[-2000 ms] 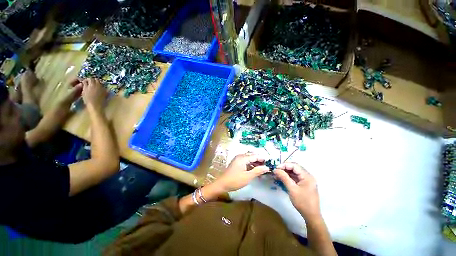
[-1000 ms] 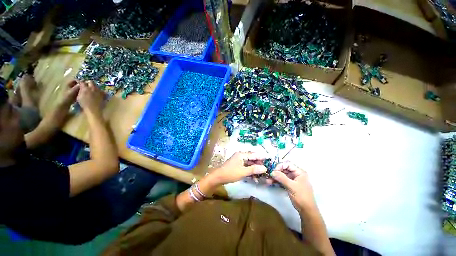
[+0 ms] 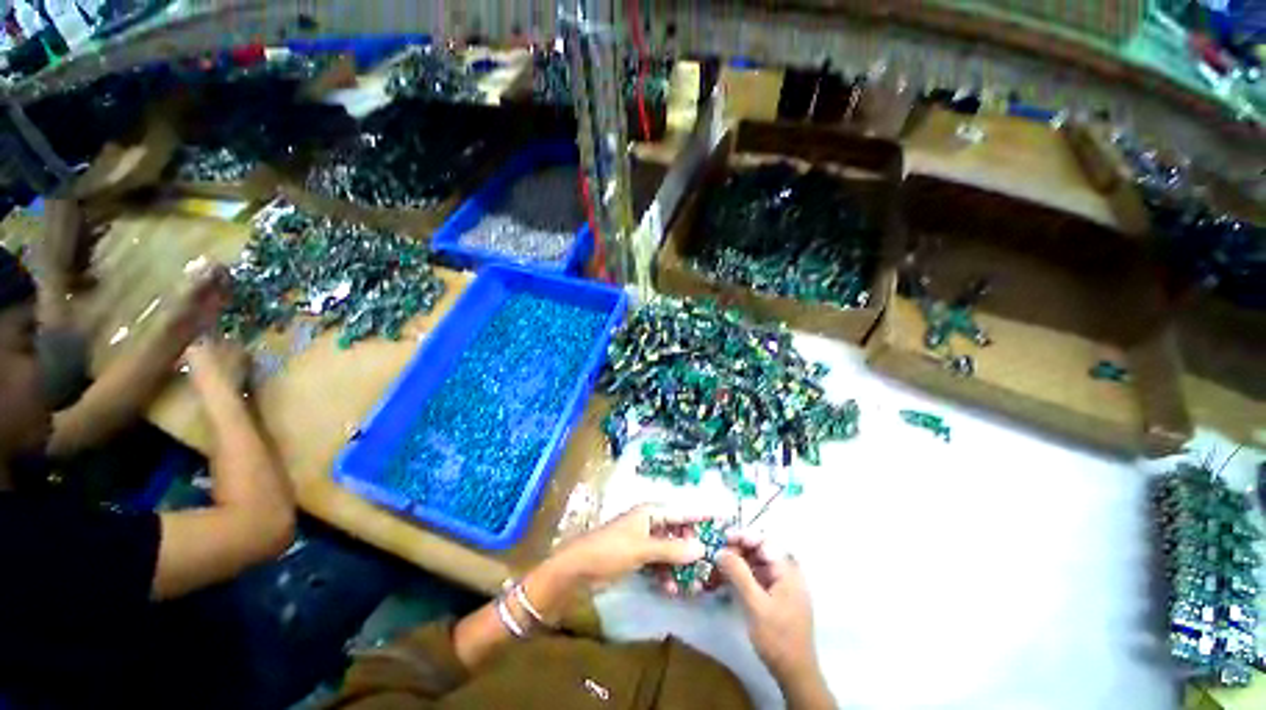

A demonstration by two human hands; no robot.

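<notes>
My left hand (image 3: pixel 625 548) and my right hand (image 3: pixel 761 583) meet over the near left part of the white sheet (image 3: pixel 972 555). Both hold one small circuit board (image 3: pixel 704 549) between the fingertips, with thin lead wires sticking out upward. The fingers hide part of the board. A heap of circuit boards (image 3: pixel 722 395) lies just beyond my hands. One loose board (image 3: pixel 925 423) lies to the right of the heap. The blue parts tray (image 3: pixel 364 479), holding many tiny blue-teal parts, stands left of the heap.
A full cardboard box (image 3: pixel 868 312) and a near-empty cardboard box (image 3: pixel 1027 405) stand behind. A second blue bin (image 3: pixel 451 243) is behind the tray. Stacked boards (image 3: pixel 1208 576) are at the far right. A person (image 3: pixel 222 472) works at the left. A metal post (image 3: pixel 604 153) rises behind the heap.
The camera view has tilted up, so the bench sits lower and the shelf above shows. The board in my hands now shows more of its green face. The other person's hands have moved apart.
</notes>
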